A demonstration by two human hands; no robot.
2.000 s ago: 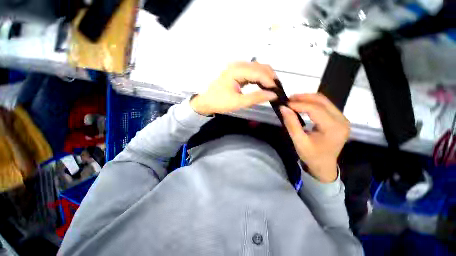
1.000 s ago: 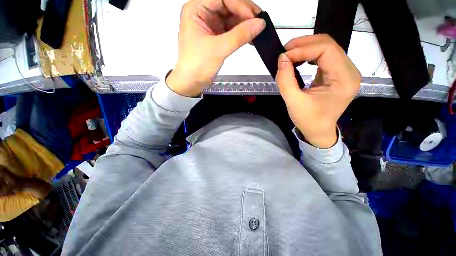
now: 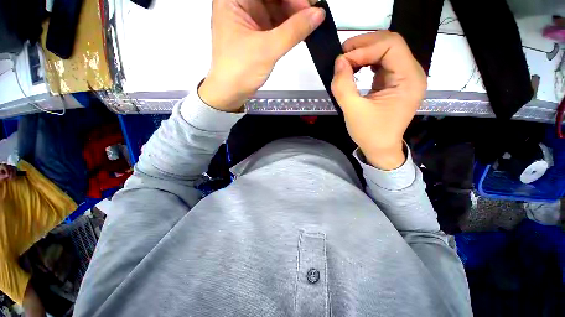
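Observation:
A small narrow black fabric piece (image 3: 324, 54) is held slanting above the front part of the white table. My left hand (image 3: 251, 46) pinches its upper end between thumb and fingers; the hand's top is cut off by the frame's upper edge. My right hand (image 3: 383, 93) pinches the strip's right edge lower down, between thumb and index finger. The strip's lower end hangs past the right thumb, over the table's front edge. No needle or presser foot is in view.
A black fabric rectangle (image 3: 416, 31) lies behind my right hand. A longer black band (image 3: 495, 56) slants at the right. The table's front edge (image 3: 285, 106) carries a ruler-like strip. A board with dark pieces (image 3: 93, 46) is at left. A blue basket (image 3: 495, 190) holds a white roll (image 3: 534, 171). A person's hand (image 3: 7, 172) is far left.
Over the last second both hands have moved slightly up and left with the strip. At far left, the yellow cloth has shifted and a person's hand now shows. Since the first frame, the view has shifted.

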